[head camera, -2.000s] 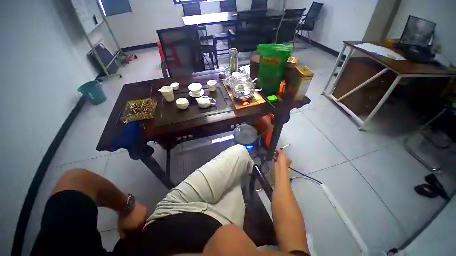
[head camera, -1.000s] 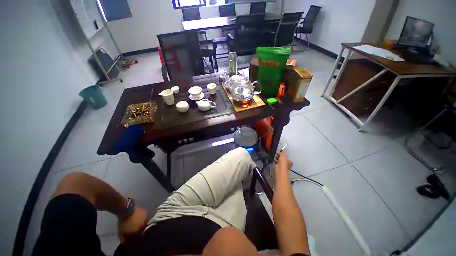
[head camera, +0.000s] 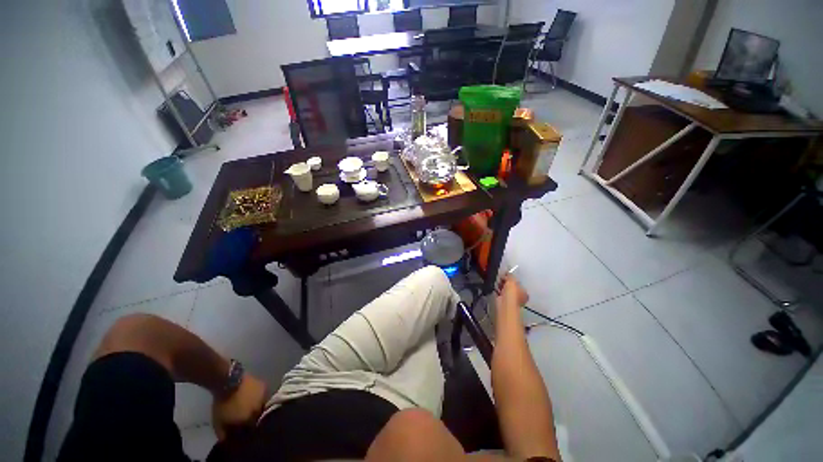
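My right hand (head camera: 512, 291) is small in view beyond the chair arm and holds a thin white cigarette (head camera: 513, 269) pointing up. My left hand (head camera: 240, 406) rests at my left hip beside the light trousers; its fingers are hidden, so I cannot tell if it holds anything. A silver watch (head camera: 235, 374) is on the left wrist. The dark tea table (head camera: 206, 236) stands in front, away from both hands. A square ashtray (head camera: 250, 207) full of butts is at its left end.
White cups, a pitcher (head camera: 300, 176) and a teapot (head camera: 367, 189) stand on the table. A glass kettle (head camera: 438, 166) sits over an orange glow, beside a green pouch (head camera: 487, 129) and a gold-brown tin (head camera: 540, 153). A desk (head camera: 713, 117) is at right, a teal bin (head camera: 169, 177) at left.
The cigarette in my right hand has changed its tilt slightly. The left hand has not visibly moved. The view has shifted a little.
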